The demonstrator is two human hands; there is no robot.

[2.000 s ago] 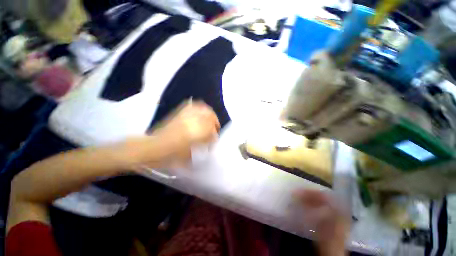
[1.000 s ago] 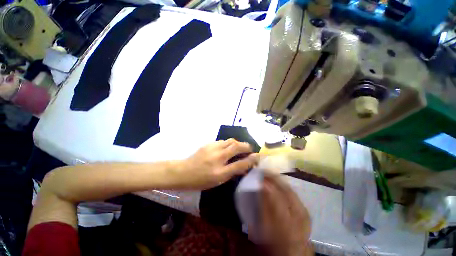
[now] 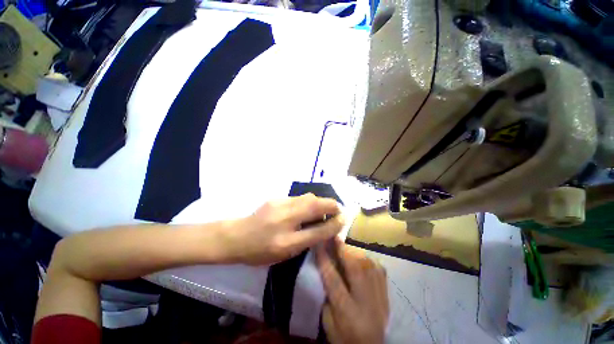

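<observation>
My left hand (image 3: 286,228) lies on a black curved fabric piece (image 3: 279,290) in front of the sewing machine head (image 3: 431,101), its fingertips pinching the piece's edge. My right hand (image 3: 355,295) touches the left fingertips and holds a white strip (image 3: 307,302) along the black piece's right edge. The black piece's upper end lies just left of the presser foot (image 3: 397,199); its lower end hangs over the table's front edge. The fingers hide the middle of both layers.
Two more curved black pieces (image 3: 176,134) lie on the white table (image 3: 262,134) at the left. A pale strip (image 3: 496,269) and green snips (image 3: 536,265) lie right of the tan machine bed (image 3: 431,243). A pink rounded thing (image 3: 23,149) is at far left.
The right hand has come down flatter beside the left, with the white strip now lying along the black piece. The view has shifted closer to the machine head.
</observation>
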